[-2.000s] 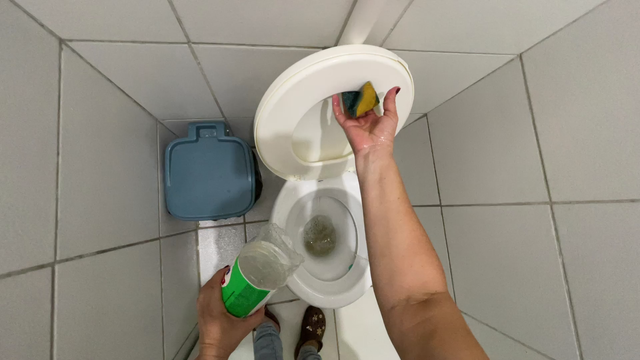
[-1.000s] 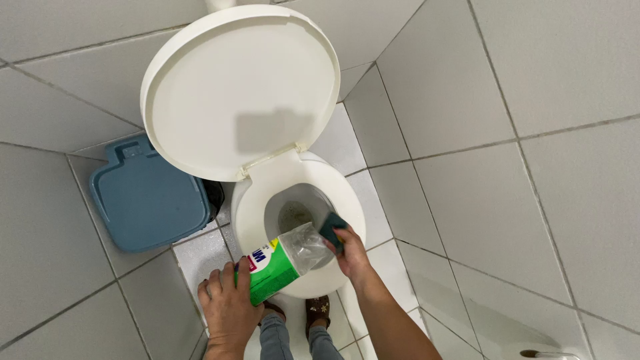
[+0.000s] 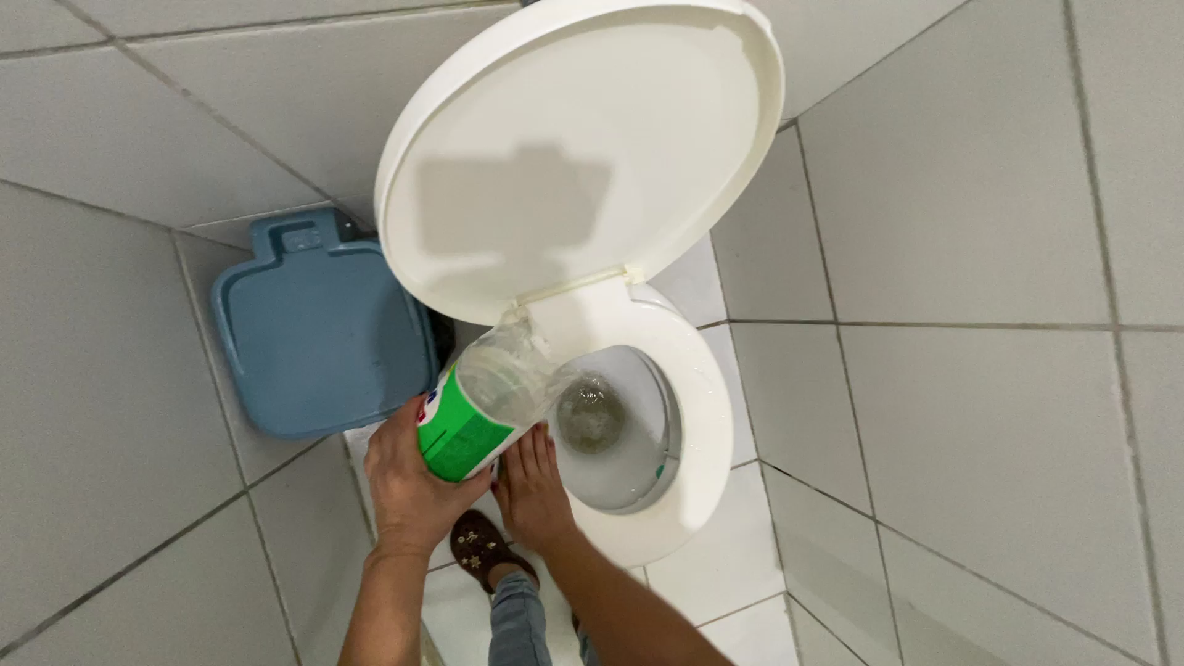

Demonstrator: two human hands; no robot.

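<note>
My left hand [image 3: 416, 481] grips a cut-open plastic bottle [image 3: 476, 407] with a green label, tilted so its clear, ragged opening points up and right, over the left part of the white toilet seat [image 3: 708, 407]. My right hand [image 3: 534, 490] lies on the left side of the seat, just under the bottle, with its fingers close together. The bottle hides part of its fingertips, and whether a sponge is beneath them cannot be told. Cloudy water [image 3: 590, 413] stands in the toilet bowl [image 3: 610, 476]. The raised toilet lid [image 3: 592, 139] leans back, with a shadow across it.
A blue-grey lidded bin [image 3: 324, 338] stands left of the toilet, close to the wall. Tiled walls [image 3: 962, 222] close in on both sides and behind. Below are the white tiled floor [image 3: 731, 564], a brown clog [image 3: 481, 550] and jeans [image 3: 518, 620].
The seat, raised with the lid two seconds ago, is down on the bowl. My right hand has moved from over the bowl to the seat's left side; the dark sponge seen in it no longer shows.
</note>
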